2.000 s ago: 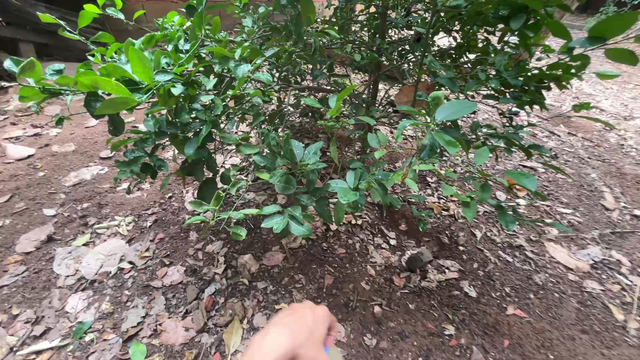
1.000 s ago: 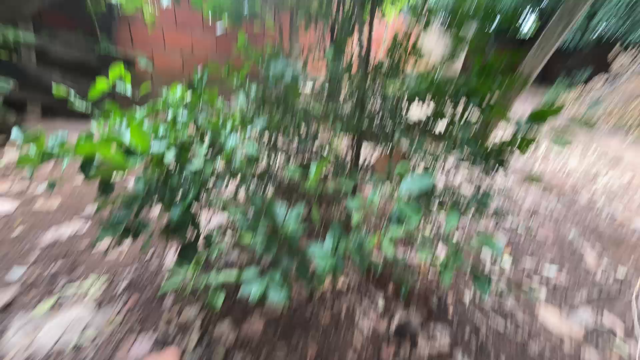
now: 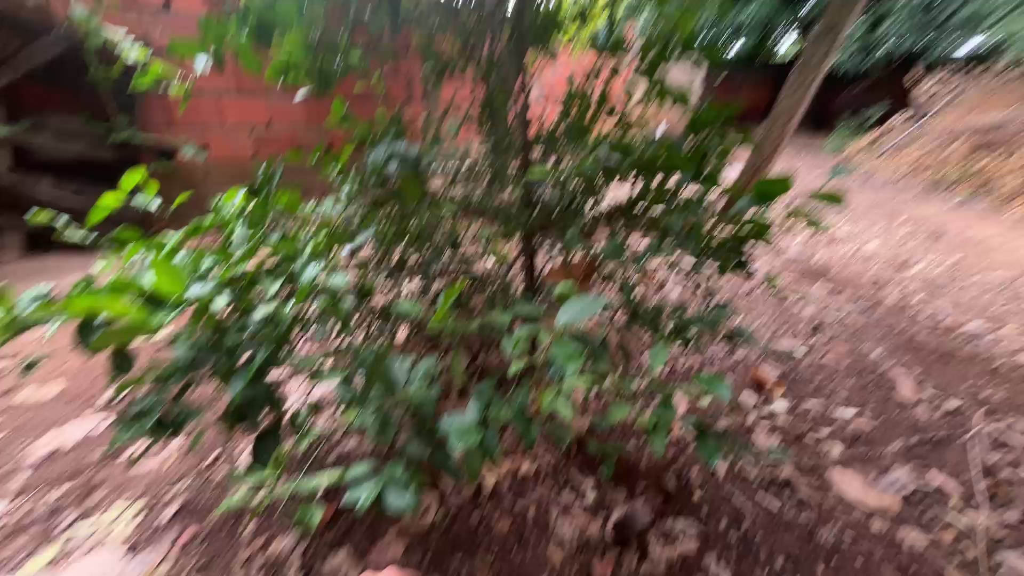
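Note:
A leafy green shrub (image 3: 472,400) with thin upright stems fills the middle of the head view, its low leaves hanging over soil strewn with dry leaves. At the bottom edge, left of centre, a small skin-coloured sliver shows below the shrub, perhaps the tip of one of my hands. Which hand it belongs to, and what it holds or touches, cannot be told. No other part of my hands is plainly visible. Strong motion blur hides fine detail.
Behind the shrub stands a red brick wall (image 3: 240,112). A slanted tree trunk or pole (image 3: 788,108) rises at the upper right, near a brownish heap (image 3: 952,136). Dark timber-like shapes lie at the far left. A dark lump (image 3: 632,524) sits on the soil (image 3: 808,496) in front.
The view has tilted up, bringing in the wall and slanted trunk. The hand seen at bottom centre two seconds ago has largely left the view.

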